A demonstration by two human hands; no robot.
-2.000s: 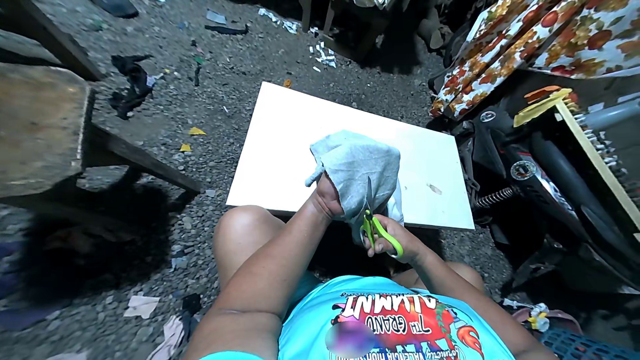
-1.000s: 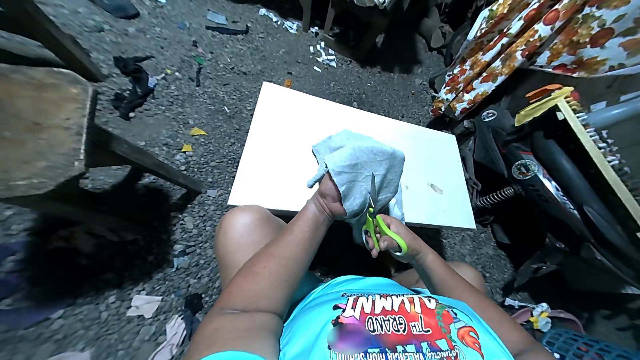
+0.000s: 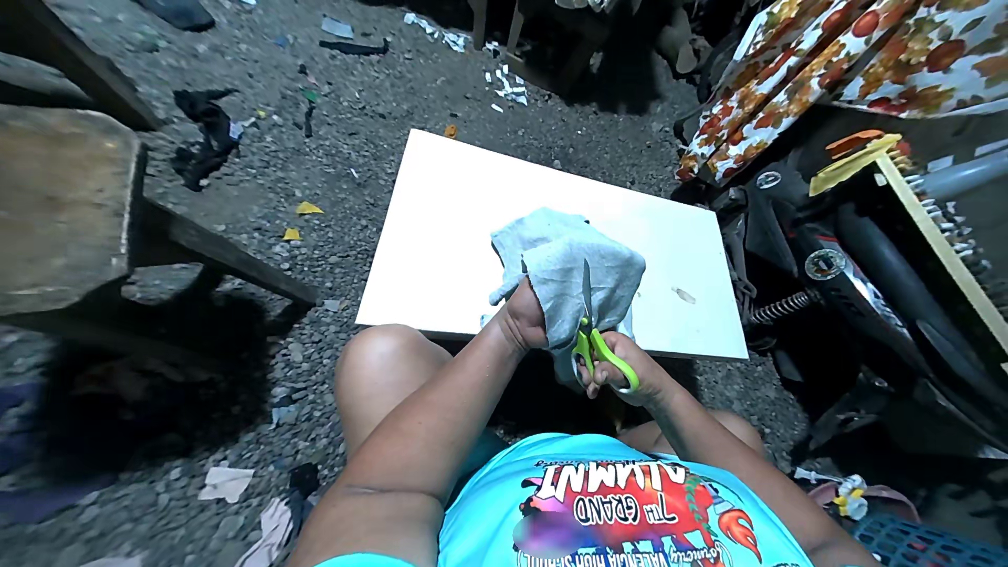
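A light grey-blue cloth is draped over the near part of a white board. My left hand grips it at its near left side, the fingers mostly hidden under the fabric. In my right hand is a pair of scissors with lime-green handles. One pointed blade lies over the cloth, pointing away from me; a dark tip shows further left by my left hand, and whether it belongs to the scissors I cannot tell.
A wooden stool or bench stands at the left on gravel ground. To the right are a motorcycle and a floral curtain. Fabric scraps lie about, and a blue plastic basket is at the lower right.
The cloth has shifted and spread, with a fold now across its middle. Both hands stay near the board's close edge, the left still on the cloth and the right still on the scissors.
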